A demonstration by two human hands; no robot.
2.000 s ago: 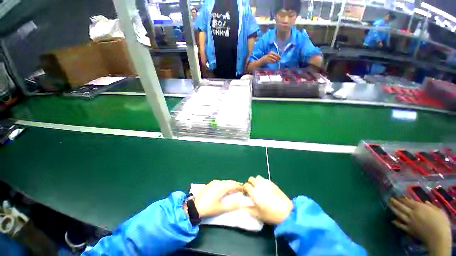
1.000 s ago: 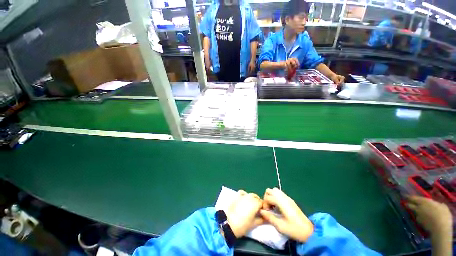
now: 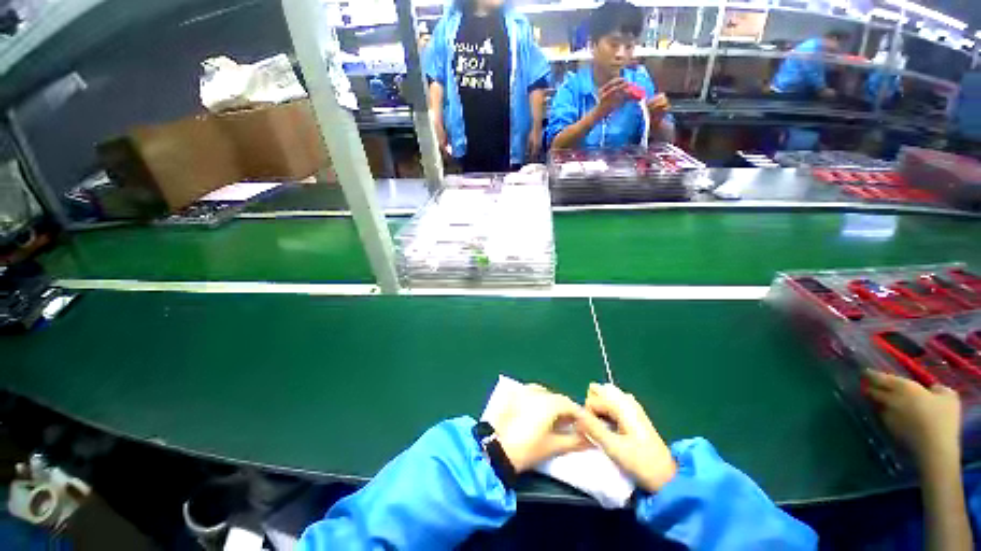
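A stack of thin white protective sleeves [image 3: 586, 471] lies at the near edge of the green bench, under my two hands. My left hand [image 3: 538, 426] rests on the sleeves with its fingers bent inward. My right hand [image 3: 633, 436] meets it from the right, fingertips close together at the sleeves. The fingers hide what lies between them, so I cannot tell how many sleeves are pinched. No phone shows in my hands.
Stacked clear trays of red phones [image 3: 904, 342] stand at the right, with another person's hand [image 3: 914, 414] on their side. Stacked filled trays [image 3: 481, 235] stand beyond the bench rail, beside a metal post [image 3: 342, 151]. Two people in blue smocks are across the green belt.
My hands and the sleeves have shifted right in view since the earliest frame; my fingers stay together at the sleeves. The seated person opposite now raises a red item.
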